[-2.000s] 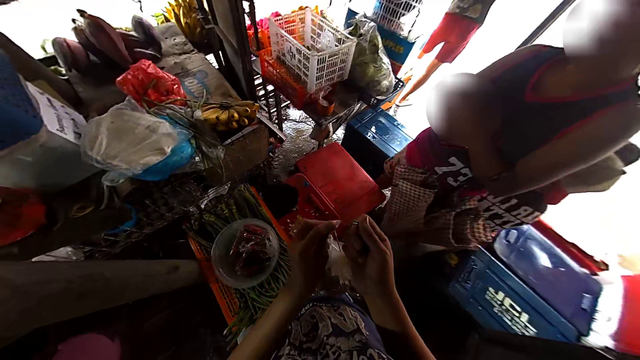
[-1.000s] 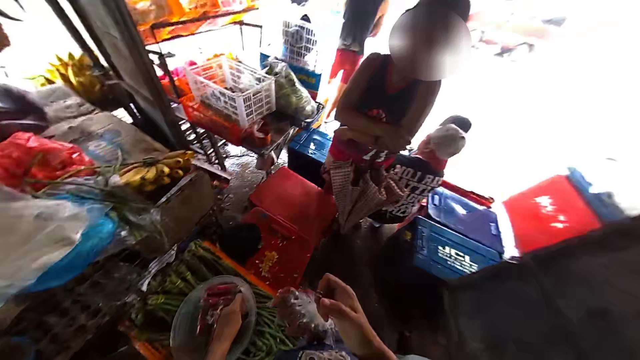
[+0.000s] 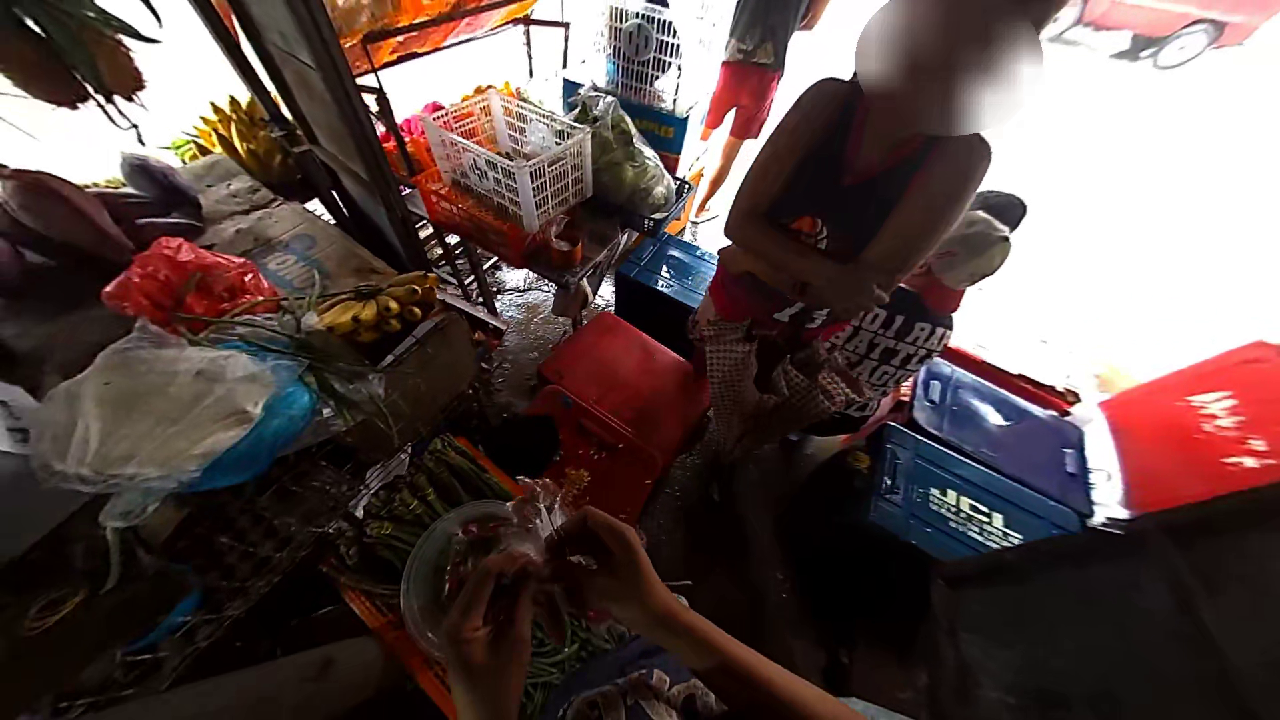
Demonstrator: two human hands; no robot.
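Observation:
My right hand [image 3: 605,565] grips the mouth of a small clear plastic bag [image 3: 540,510] just over the right rim of a round clear plastic tub [image 3: 420,590]. Close beside it, my left hand [image 3: 490,610] is over the tub, its fingertips at the bag's lower part; dark red pieces show around them, but whether the fingers hold any is unclear. Under and around the tub lie long green beans [image 3: 555,655] and thicker green stalks [image 3: 430,495] in an orange crate [image 3: 390,640].
A red plastic crate [image 3: 625,390] stands ahead, with a person [image 3: 830,210] beyond it. Bananas [image 3: 375,310] and plastic bags [image 3: 160,410] lie on the left stall. Blue crates [image 3: 960,500] stand at right, and a white crate [image 3: 515,165] sits farther back.
My left hand was down in the tub at the red pieces one second ago and is now up against the bag. My right hand has come closer to the tub with the bag.

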